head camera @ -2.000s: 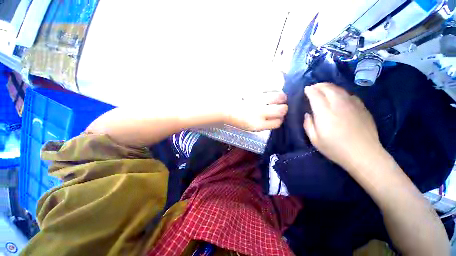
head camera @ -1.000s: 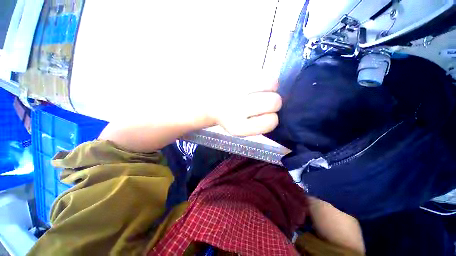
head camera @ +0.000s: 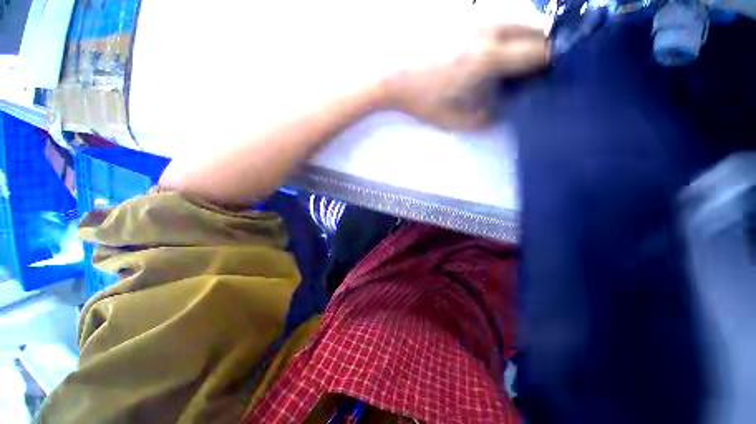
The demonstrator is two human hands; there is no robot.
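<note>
A dark navy garment piece (head camera: 605,199) hangs from the machine area down over the table's front edge at the right; it is blurred. My left hand (head camera: 497,70) is at the garment's left edge near the needle area, its fingers curled on the cloth; it is blurred too. My right hand is not in view. The grey cylinder fitting (head camera: 678,35) is at the top right, above the cloth. The needle itself cannot be made out.
The white table (head camera: 273,66) has a measuring tape (head camera: 414,207) along its front edge and brown and blue tape (head camera: 93,74) at its left end. A blue crate (head camera: 120,186) stands below left. A red checked apron (head camera: 398,323) and striped dark cloth (head camera: 327,214) are below the table edge.
The right hand, first on the cloth, then low near the lap, is out of view now. My left hand has moved up and right. The navy cloth now hangs lengthwise over the table edge.
</note>
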